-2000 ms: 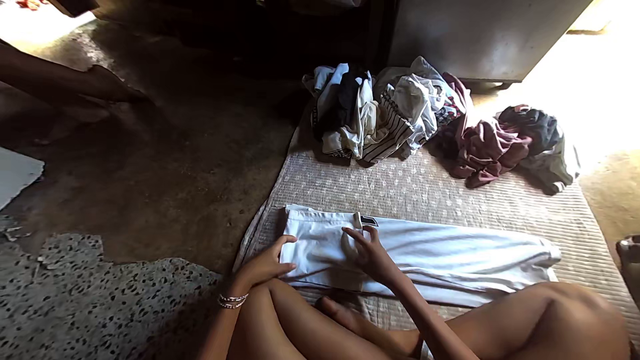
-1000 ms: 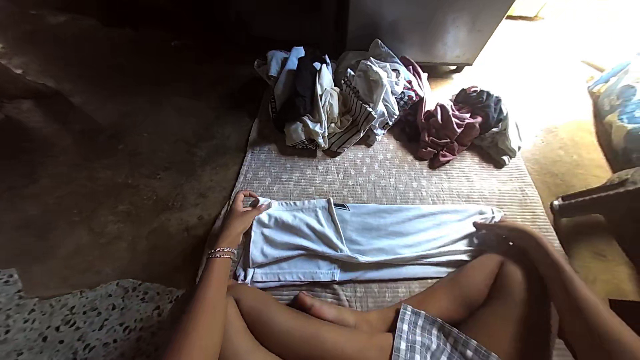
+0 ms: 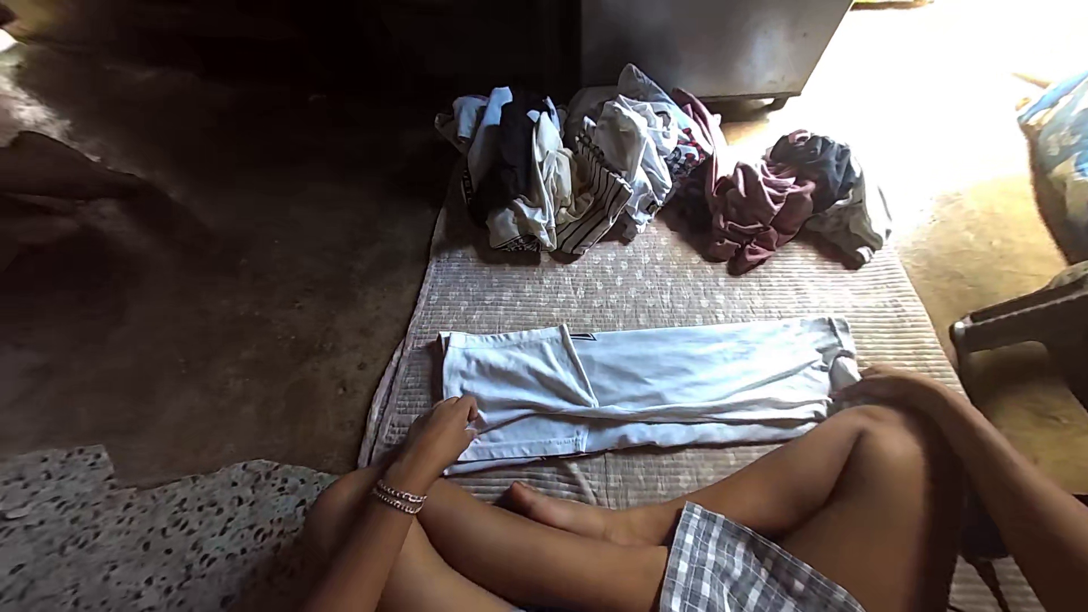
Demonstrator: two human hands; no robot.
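A white cloth garment (image 3: 697, 374) lies folded in a long strip across the mat, in front of my crossed legs. Its left part is doubled over, with a hem edge running down near the middle. My left hand (image 3: 444, 432) grips the garment's left edge near the lower corner, fingers curled. At the other end, my right hand (image 3: 888, 387) reaches past my knee to the garment's right edge; its fingertips are partly hidden, so its hold is unclear.
A patterned quilted mat (image 3: 527, 293) lies beneath. Beyond the garment are a heap of mixed clothes (image 3: 561, 170) and a smaller maroon and dark heap (image 3: 765, 204). A metal cabinet (image 3: 705, 47) stands behind them. At right is part of a plastic chair (image 3: 1020, 319).
My right hand has moved from the garment's middle to its right end. My left hand has gone from the upper left corner down the left edge since one second ago.
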